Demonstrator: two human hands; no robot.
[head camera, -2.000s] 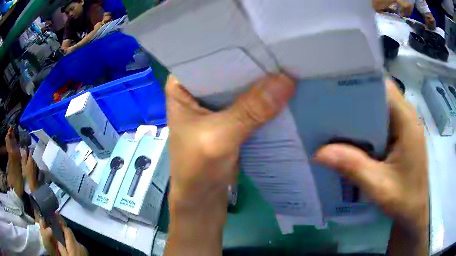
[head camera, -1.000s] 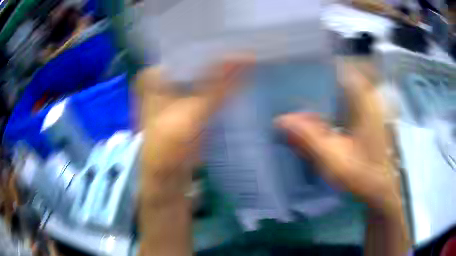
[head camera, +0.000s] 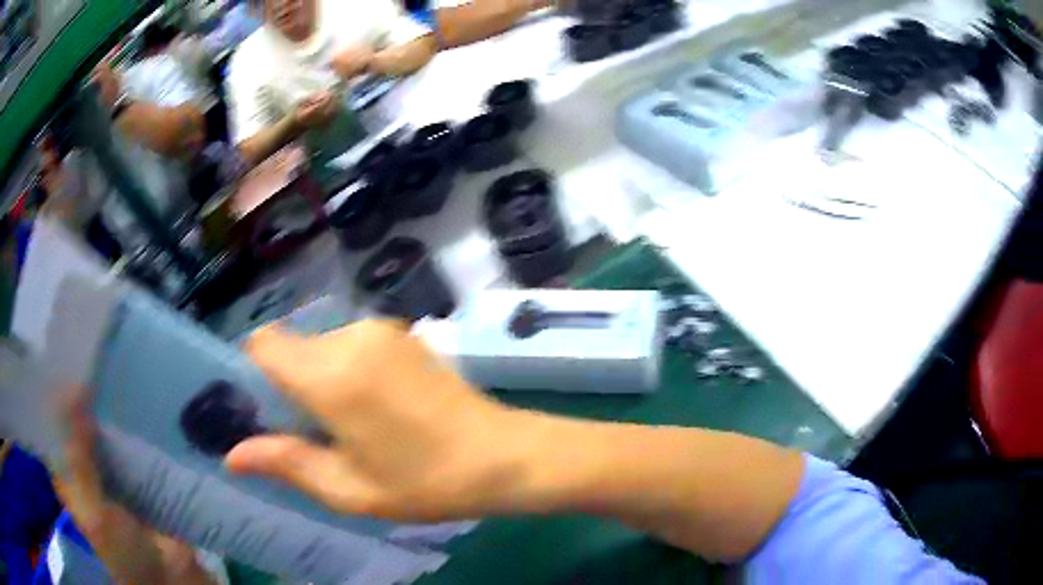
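A pale blue and white carton with a printed fan picture is at the lower left, its white flaps open at the far left end and a jagged edge low down. My right hand reaches across from the right and pinches its upper edge between thumb and fingers. My left hand is behind and below the carton at the left, partly hidden, with fingers against it. A closed carton lies on the green mat just beyond my right forearm.
Black round cups stand in groups beyond the mat. Small silvery parts lie right of the closed carton. More cartons lie at the far side by dark fans. A white sheet and red stool are right. A person sits opposite.
The view has swung to the right. The carton and both hands now sit at the left of the picture, the carton tilted. The blue bin and the upright cartons have left the view.
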